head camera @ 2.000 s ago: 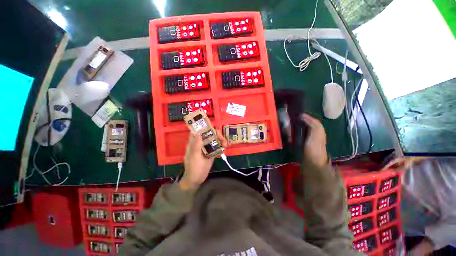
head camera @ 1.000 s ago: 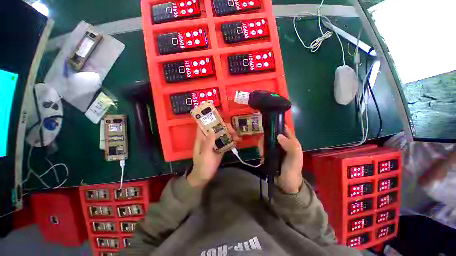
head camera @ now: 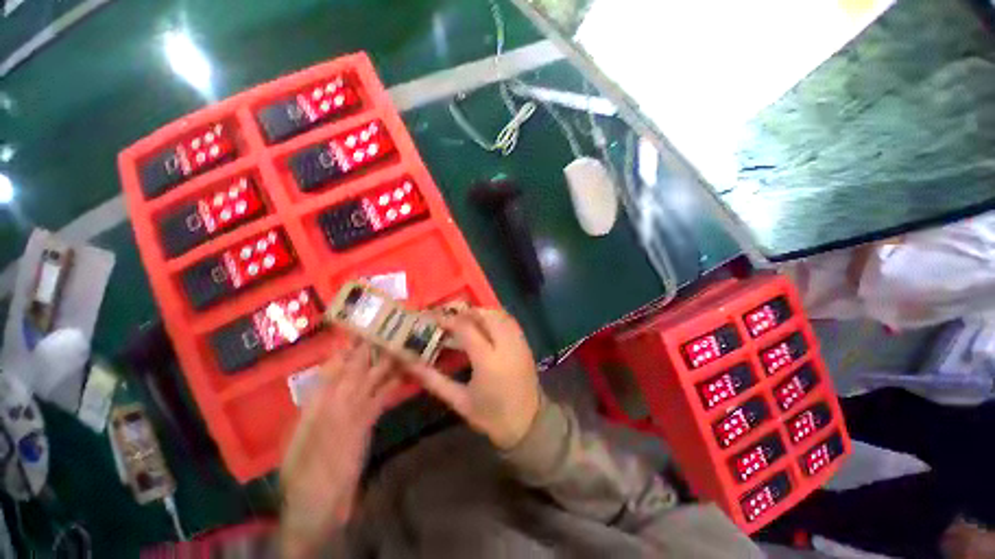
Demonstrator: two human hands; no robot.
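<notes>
My right hand (head camera: 496, 377) grips a gold feature phone (head camera: 384, 321), back side up, over the lower part of the red phone tray (head camera: 420, 164). My left hand (head camera: 327, 448) is blurred beside the phone's lower side; whether it touches the phone is unclear. Several black-and-red phones lie face-up in the tray. A white label (head camera: 384, 286) lies partly behind the held phone, and another label (head camera: 304, 385) lies in the lower left compartment. A black scanner (head camera: 513, 235) lies right of the tray. No cable shows on the held phone.
A white mouse (head camera: 590, 197) and cables lie at right, below a monitor (head camera: 720, 66). A stacked red tray block (head camera: 682, 404) stands lower right. At left are a cabled gold phone (head camera: 142, 453), a second dark scanner (head camera: 175, 393) and a sample phone (head camera: 48, 286) on white sheet.
The view has turned and shifted right. The scanner has left my right hand and lies on the bench. My right hand now holds a gold phone; my left hand's grip is no longer clear.
</notes>
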